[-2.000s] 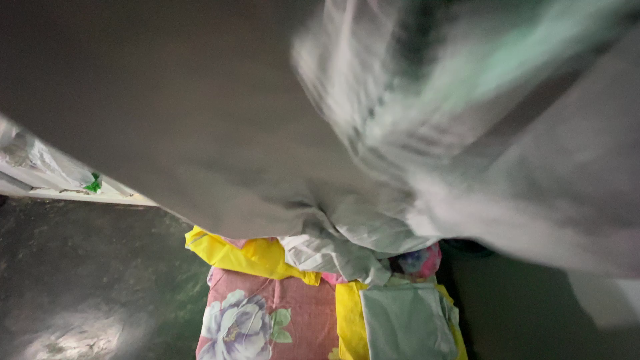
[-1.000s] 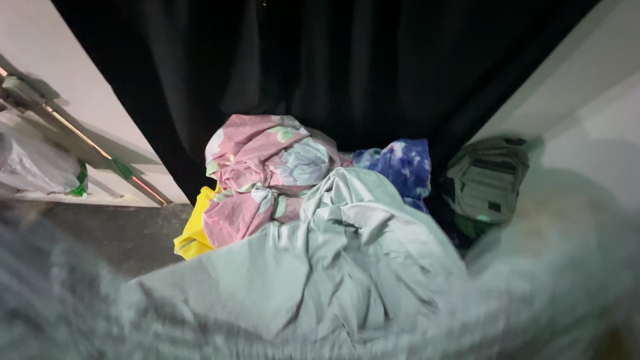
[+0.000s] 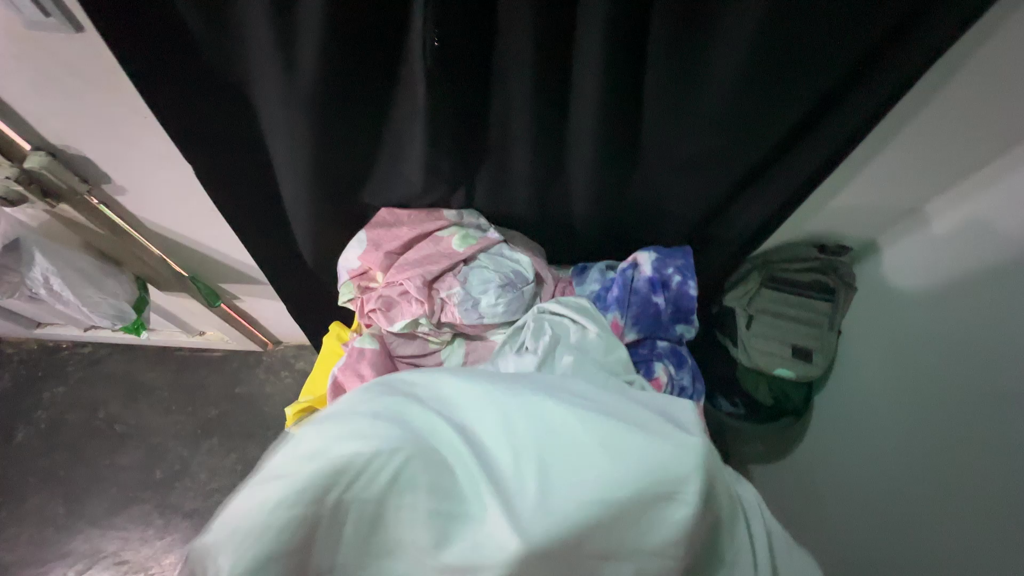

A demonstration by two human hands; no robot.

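Note:
A large pale green cloth (image 3: 496,472), blurred in places, billows across the lower middle of the view. Its far end runs up against a heap of fabric. In that heap lie a pink floral cloth (image 3: 416,280), a blue and purple tie-dye cloth (image 3: 660,296) on the right and a yellow cloth (image 3: 320,372) at the left edge. Neither my left hand nor my right hand shows; the near part of the pale cloth runs out of the bottom of the frame, so what holds it cannot be seen.
Behind the heap hangs a black curtain (image 3: 512,120). A grey backpack (image 3: 788,320) rests by the right wall. On the left, a plastic bag (image 3: 72,272) with green ties is beside a long pole (image 3: 152,248) near the wall, above the dark floor (image 3: 120,432).
The pale cloth, which covered most of the upper view two seconds ago, has come down. Since one second ago it has drawn in from the sides and bunched in the lower middle.

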